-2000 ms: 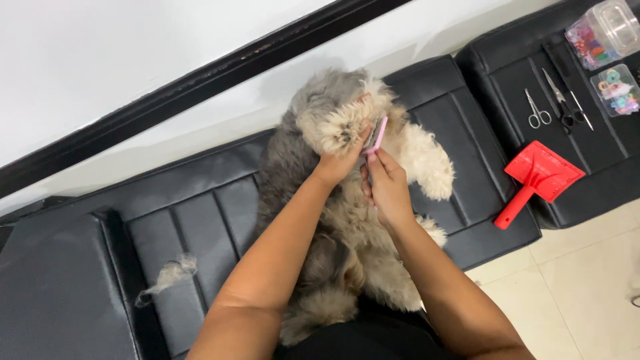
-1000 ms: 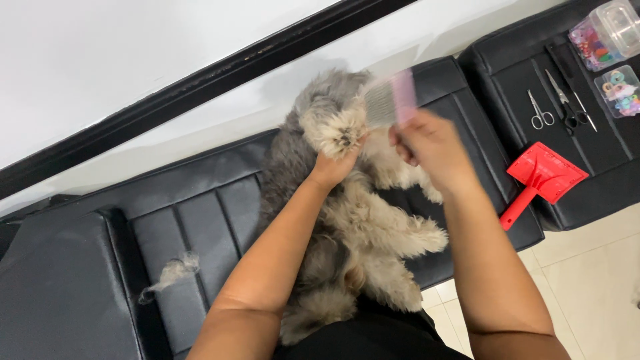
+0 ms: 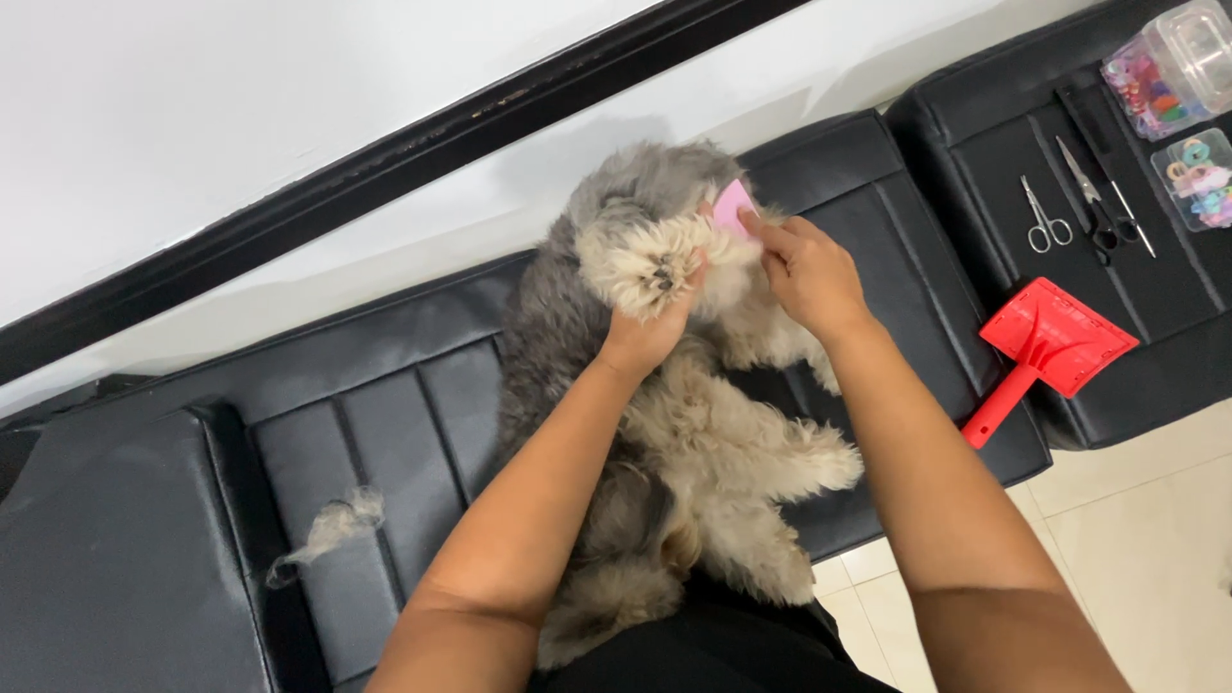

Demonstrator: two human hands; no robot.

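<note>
A grey and cream long-haired dog (image 3: pixel 712 423) lies on its side on a black padded bench. My left hand (image 3: pixel 659 322) holds the dog's muzzle from below, its fingers partly hidden in the fur. In my right hand (image 3: pixel 813 274) is a pink comb (image 3: pixel 733 207), pressed to the fur beside the dog's face; its teeth are hidden. A red slicker brush (image 3: pixel 1054 337) lies bristles down to the right, across the gap between two bench sections. A tuft of loose fur (image 3: pixel 339 525) rests on the bench at the left.
On the right bench section (image 3: pixel 1145 298) lie small scissors (image 3: pixel 1044 217), longer scissors (image 3: pixel 1088 192), a black comb (image 3: pixel 1083 120) and a thin metal tool (image 3: pixel 1133 219). Near them stand two clear plastic boxes (image 3: pixel 1193 58) of colourful small items. A white wall with black trim (image 3: pixel 433 144) runs behind the bench.
My right hand was raised away from the face with the comb one second ago; it has come back leftward, and the comb is against the fur. My left hand has stayed at the muzzle.
</note>
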